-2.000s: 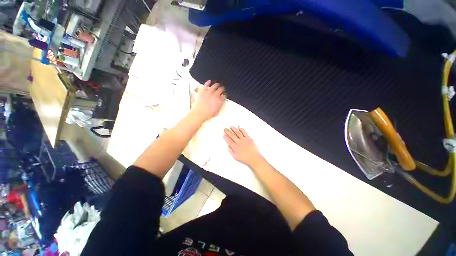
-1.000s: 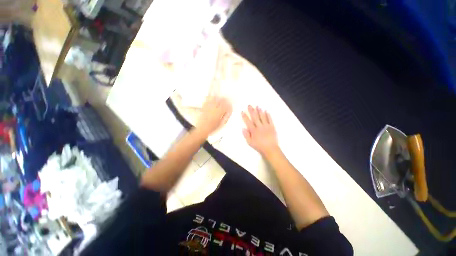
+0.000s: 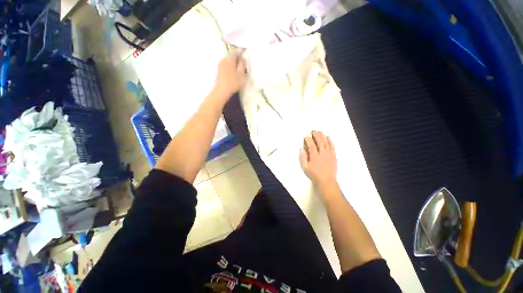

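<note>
Cream trousers (image 3: pixel 355 189) lie lengthwise on the black ribbed ironing table cover (image 3: pixel 395 114), the leg smooth and the wider top end creased. My left hand (image 3: pixel 231 74) is at the left edge of the top end, fingers curled on the cloth; its fingertips are partly hidden. My right hand (image 3: pixel 320 157) rests palm down on the trousers, fingers slightly spread, holding nothing. The steam iron (image 3: pixel 438 223), with an orange-brown handle, lies on the black cover right of the leg, touched by neither hand.
A white side board (image 3: pixel 172 68) adjoins the table at the left. Pale pink cloth (image 3: pixel 252 28) and a white thread cone (image 3: pixel 305 23) are at the far end. A blue basket (image 3: pixel 142 134) is below the board. A yellow hose (image 3: pixel 513 257) is at right; a curved blue shape (image 3: pixel 459 46) is beyond.
The view has turned and shifted. My left hand has moved from lying on the cloth to the left edge of the top end. My right hand stays on the trousers, now farther from my left.
</note>
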